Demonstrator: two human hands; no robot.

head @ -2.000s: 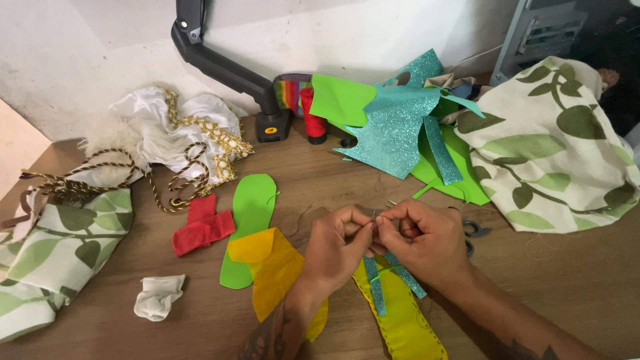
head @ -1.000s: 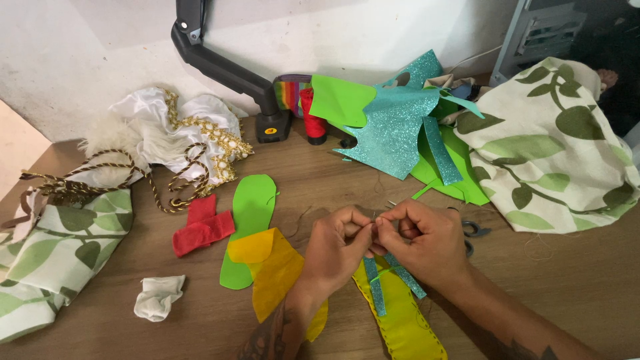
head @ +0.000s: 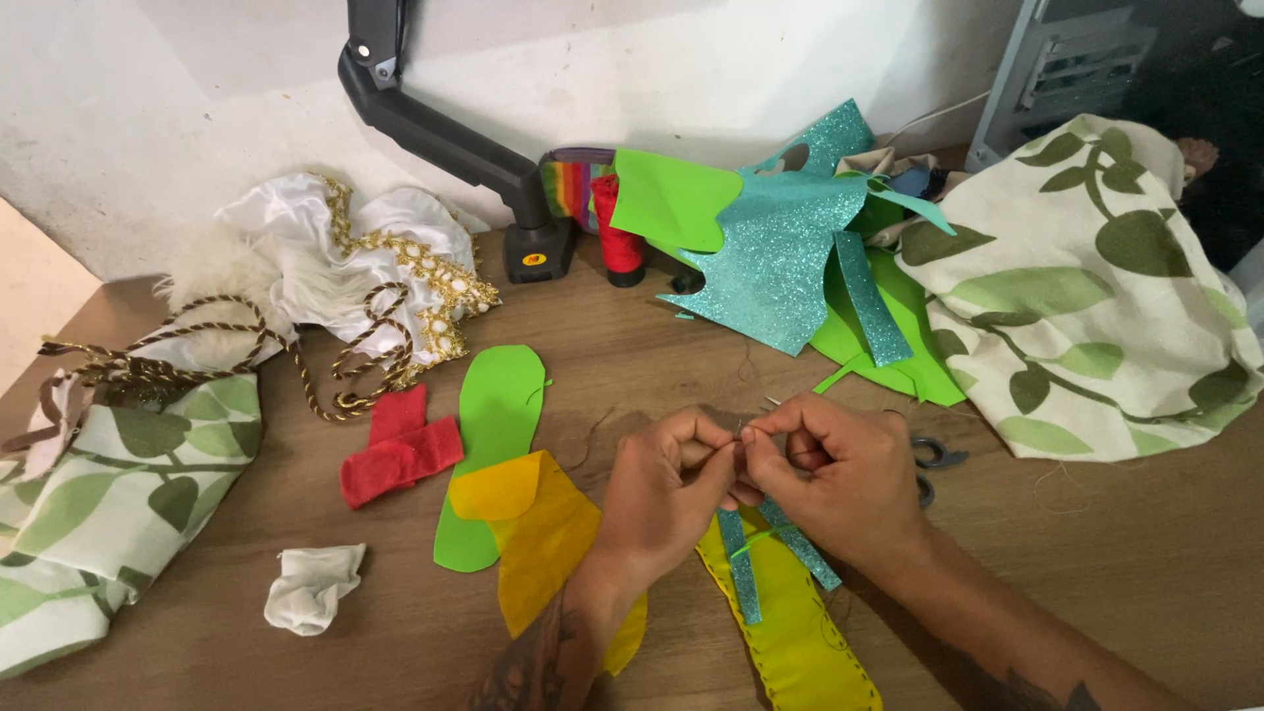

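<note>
My left hand (head: 681, 494) and my right hand (head: 834, 474) meet fingertip to fingertip, pinching something tiny and thin, perhaps a needle or thread, too small to tell. Beneath them lies a yellow fabric piece (head: 805, 632) with dark stitches along its edges. Two blue glitter foam strips (head: 740, 573) and a thin green strip rest on it. Beside my left wrist, a mustard felt piece (head: 543, 533) overlaps a green foam sole shape (head: 499, 395). Scissors (head: 928, 454) lie partly hidden behind my right hand.
Red felt pieces (head: 400, 454) and a crumpled white cloth (head: 314, 590) lie left. Behind are white satin with gold trim (head: 395, 237), a red thread spool (head: 620, 237), a black monitor-arm base (head: 538, 252) and blue glitter foam (head: 780, 257). Leaf-print fabric (head: 1086, 296) is at right.
</note>
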